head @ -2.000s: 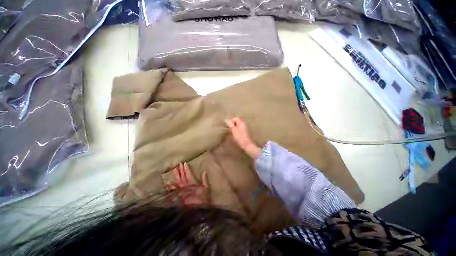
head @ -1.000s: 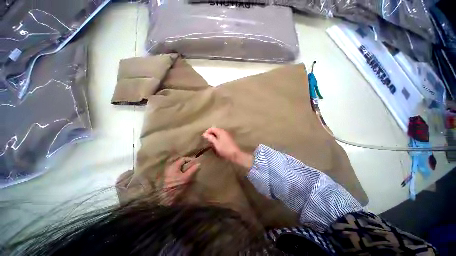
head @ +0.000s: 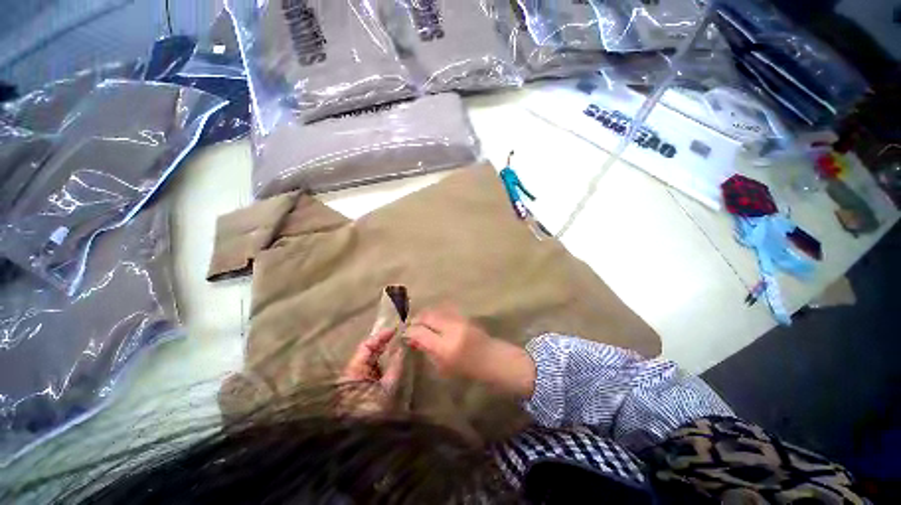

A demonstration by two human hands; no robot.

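Observation:
A tan garment [head: 454, 247] lies spread on the cream-white table [head: 553, 128], with a folded sleeve and cuff [head: 237, 237] at its upper left. My left hand [head: 371, 365] pinches the cloth at the left side of a short opening with a dark inside [head: 398, 301]; hair hides part of this hand. My right hand [head: 454, 340] holds the cloth at the right side of the opening with its fingertips. Teal-handled snips [head: 515, 190] lie at the garment's upper right edge.
Bagged garments [head: 366, 148] lie at the back, and more bagged garments [head: 79, 247] at the left. White polybags with lettering [head: 642, 138] lie at the right back. A red-and-black checked lump [head: 748, 195] and light-blue cloth [head: 771, 247] lie at the right.
The view has shifted, showing more bags at the back. Both hands have moved closer together, and the opening now stands raised and shows its dark inside between them.

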